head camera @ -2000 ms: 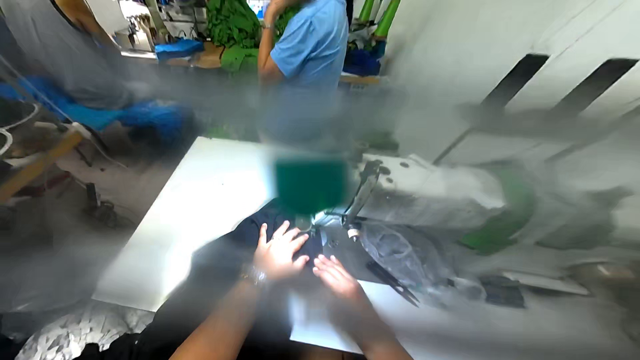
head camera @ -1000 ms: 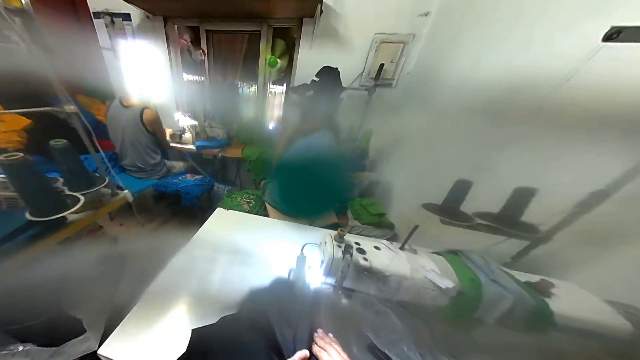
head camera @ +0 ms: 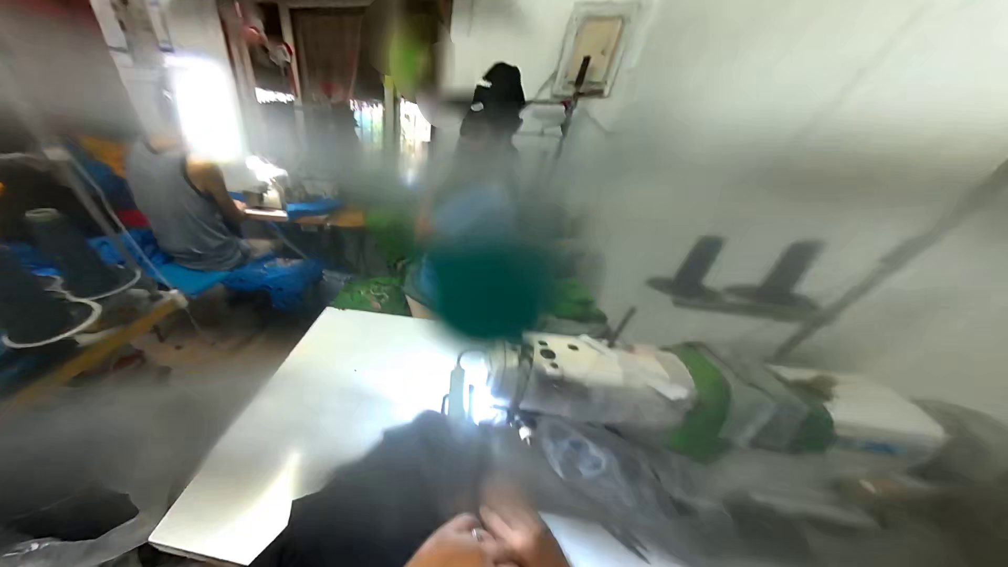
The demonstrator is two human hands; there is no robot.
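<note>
Close together at the bottom centre are my left hand [head camera: 457,542], which wears a ring, and my right hand [head camera: 516,524]. Both lie at the dark fabric [head camera: 386,480] in front of a white sewing machine [head camera: 606,370]. Blur hides the fingertips, so whether either hand grips the cloth cannot be told. The fabric spreads over the white table [head camera: 339,378] and reaches the lit needle area. Green cloth [head camera: 701,402] is wrapped round the machine's arm. A green blur covers the middle of the view.
A person in a grey sleeveless top [head camera: 185,205] sits at another machine at the left. Another person in blue [head camera: 472,213] is beyond the table, largely blurred. Thread cones [head camera: 67,252] stand at the left; dark cones [head camera: 780,272] stand on a rack at the right.
My hands, spread apart on the dark cloth two seconds ago, are now close together nearer the bottom edge. The view has tilted up since then.
</note>
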